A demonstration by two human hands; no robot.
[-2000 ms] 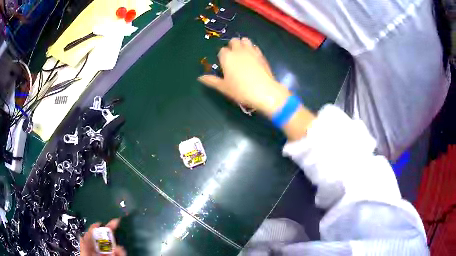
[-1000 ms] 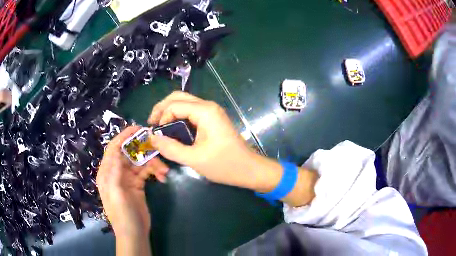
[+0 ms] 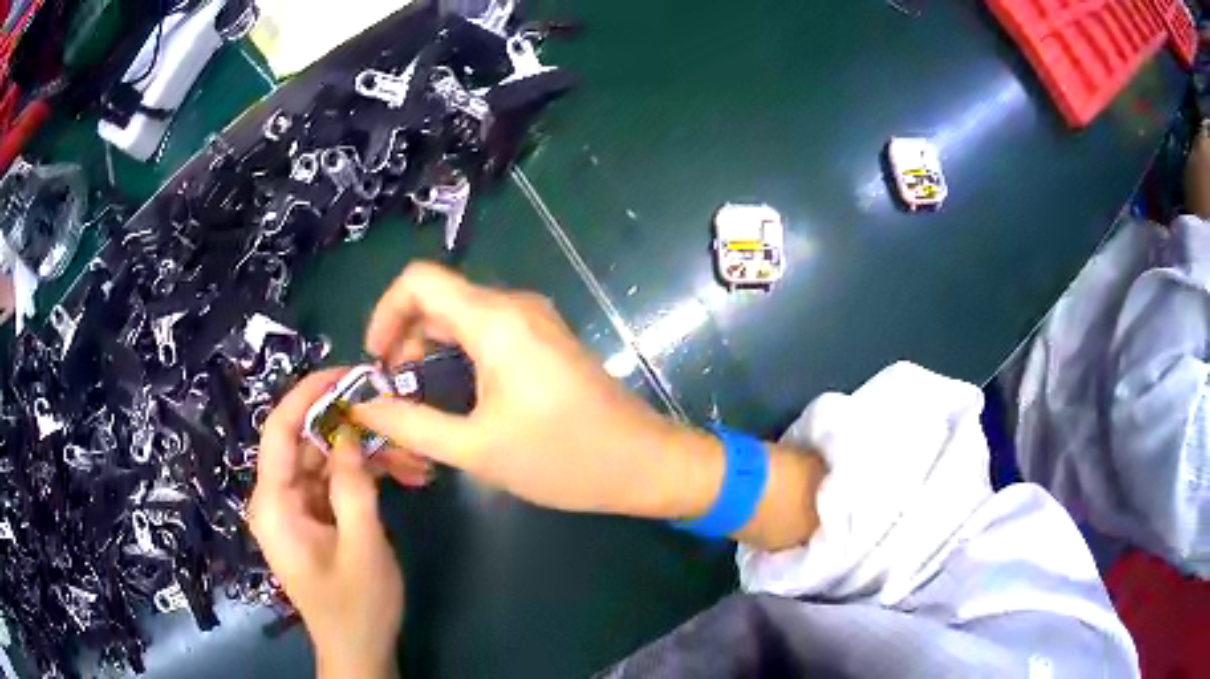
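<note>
My left hand (image 3: pixel 325 531) holds a white-rimmed watch case (image 3: pixel 327 414) with yellow insides, its thumb over the open inside. My right hand (image 3: pixel 511 398) holds a dark display module (image 3: pixel 441 379) with a small white patch, beside the case's upper right rim. The right fingers and thumb hide part of the screen and the case. The flex cable cannot be told apart from the yellow parts. Two open watch cases lie apart on the dark green benchtop, one in the middle (image 3: pixel 748 247) and one further right (image 3: pixel 916 174).
A large heap of black clips (image 3: pixel 173 332) with silver handles fills the left side. A white power block (image 3: pixel 159 73) and a pale yellow sheet (image 3: pixel 319 29) lie beyond it. A crumpled clear plastic piece (image 3: pixel 40 219) is far left. A red tray (image 3: pixel 1081 51) is top right. Another person's sleeve (image 3: pixel 1128 385) is at right.
Since one second ago, my left thumb has come down over the case's inside. The screen stays close beside the case. Earlier, my right hand was reaching far across the bench, near loose flex parts.
</note>
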